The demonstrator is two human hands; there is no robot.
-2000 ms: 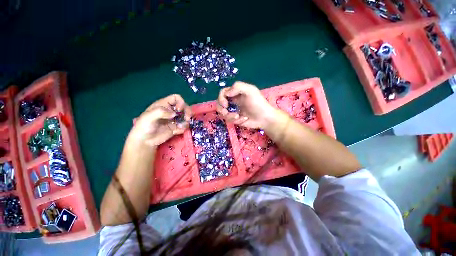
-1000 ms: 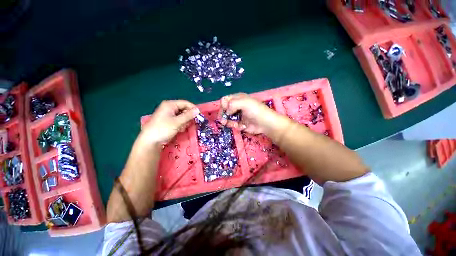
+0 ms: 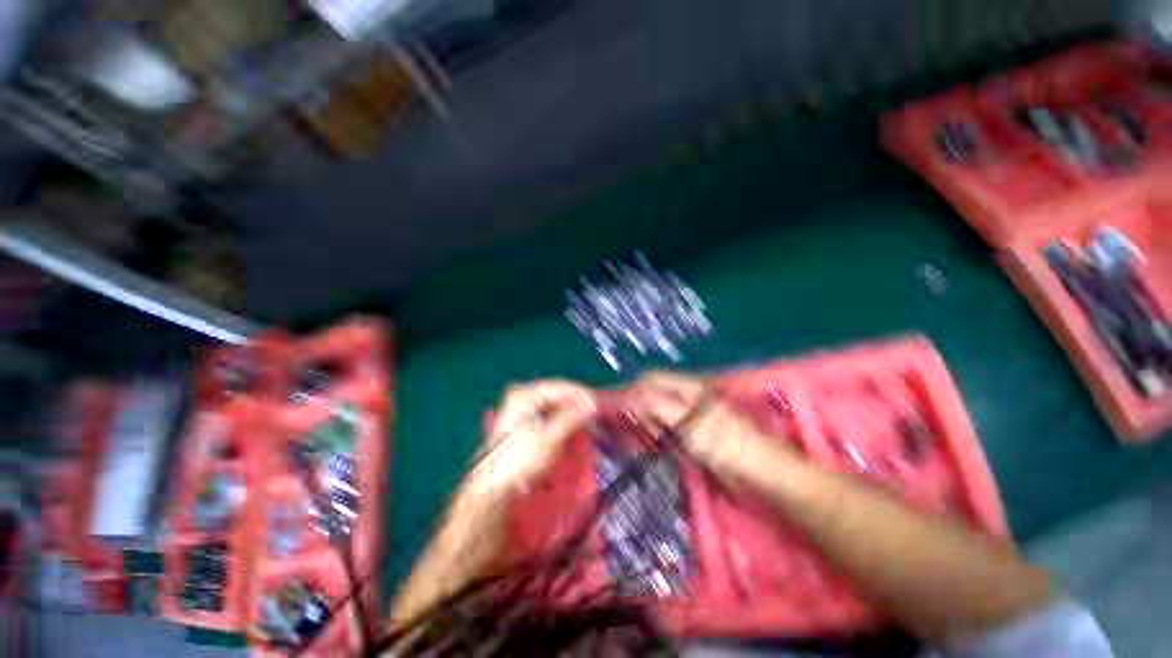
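The pink-red sorting tray [image 3: 967,450] lies in front of me on the green bench. A dense heap of small metal-cased components [image 3: 647,521] fills one of its compartments. My left hand [image 3: 537,422] is over the tray's far left edge, fingers bent. My right hand [image 3: 688,414] is close beside it, near the far end of the filled compartment. The frame is motion-blurred, so what the fingers hold cannot be told. A loose component pile [image 3: 636,309] lies on the green surface beyond the tray.
Side parts trays stand at the left [image 3: 373,450] and right [image 3: 1028,276] with mixed parts. A tiny pale piece [image 3: 933,276] lies on the green surface. A blurred storage rack [image 3: 142,167] is at the far left. Dark strands of hair cross the lower view.
The view has tilted up and shifted, so the trays and pile appear lower and further right, with the rack now showing. My hands have moved closer together.
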